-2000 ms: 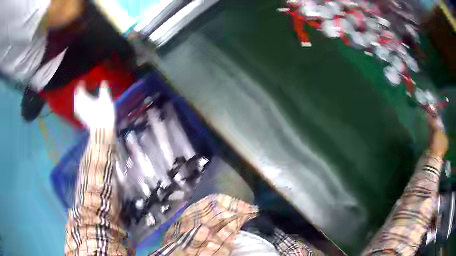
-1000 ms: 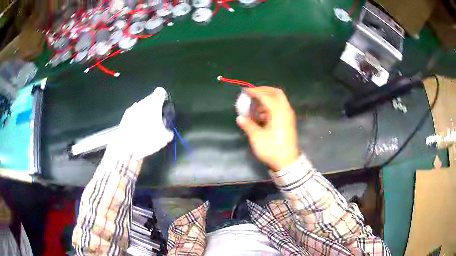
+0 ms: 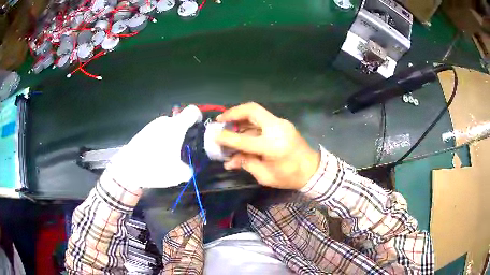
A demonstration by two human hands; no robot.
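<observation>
My gloved left hand (image 3: 153,147) is closed around a pale tube housing (image 3: 101,157). The housing's far end shows left of the glove. A black end holder (image 3: 194,145) sits at its near end, with two thin blue wires (image 3: 192,180) hanging down. My bare right hand (image 3: 268,145) holds a round white unit (image 3: 215,140) against the black end holder. Red lead wires (image 3: 207,108) run from behind my right fingers toward the left glove's fingertips. Whether the unit is seated cannot be told.
A pile of round wired units (image 3: 99,36) lies at the back left. A black electric screwdriver (image 3: 395,88) lies at right, beside small white rings (image 3: 410,100). A metal screw box (image 3: 379,33) stands behind it. Cardboard (image 3: 456,215) is at far right, finished-looking bars (image 3: 22,142) at far left.
My right hand has moved left with the round unit and brought it to the housing's end. My left hand has shifted slightly right and down with the housing.
</observation>
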